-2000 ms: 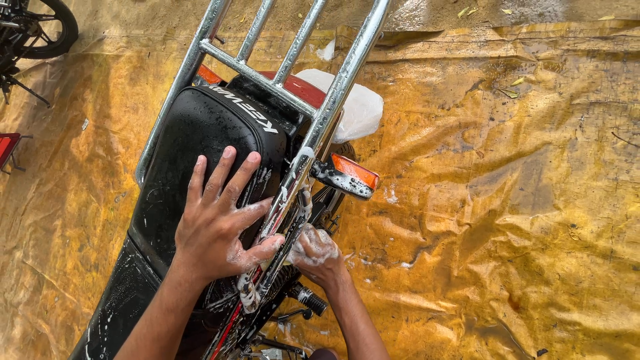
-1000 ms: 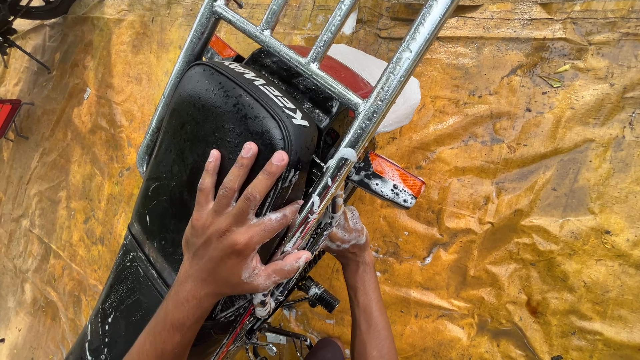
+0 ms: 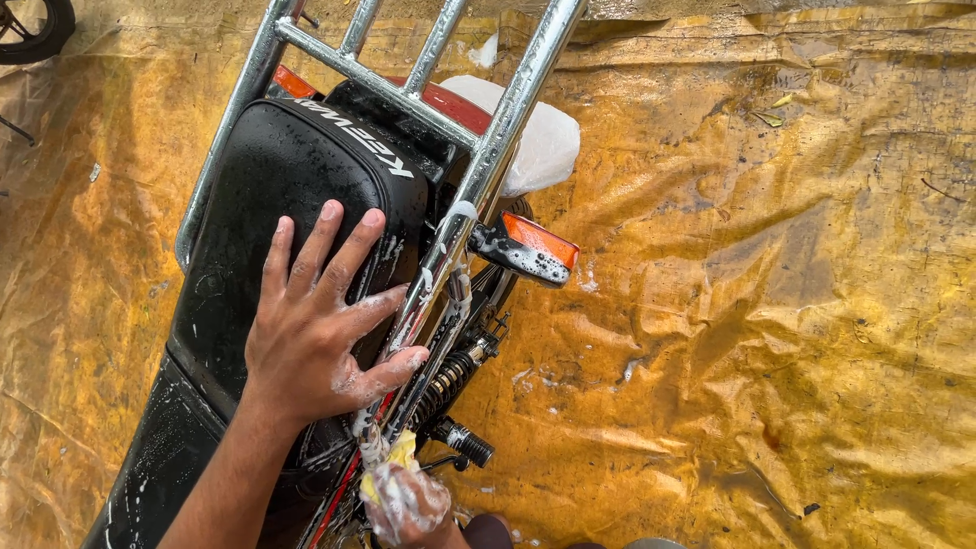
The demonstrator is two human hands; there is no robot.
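Observation:
My left hand (image 3: 316, 335) lies spread on the wet black motorcycle seat (image 3: 297, 168), its thumb and forefinger reaching the soapy side tube of the chrome rear rack (image 3: 488, 164). Lower down, my right hand (image 3: 412, 503), covered in lather, is closed around a yellow sponge or cloth (image 3: 402, 454) against the bike's side, by the red-striped side panel (image 3: 335, 499). Foam clings to the orange turn signal (image 3: 537, 244) and to the rack tube. Behind the seat is the red tail light (image 3: 457, 107).
A wrinkled, wet yellow tarp (image 3: 724, 320) spreads under the motorcycle. The shock absorber (image 3: 446, 385) and a rubber footpeg (image 3: 469, 444) stick out at the bike's right. Part of another vehicle's wheel (image 3: 46, 30) shows at the top left. A white fender piece (image 3: 545, 149) is beyond the rack.
My right hand has moved down along the bike's side from beneath the rack, and the yellow sponge or cloth now shows in it. My left hand remains spread on the seat.

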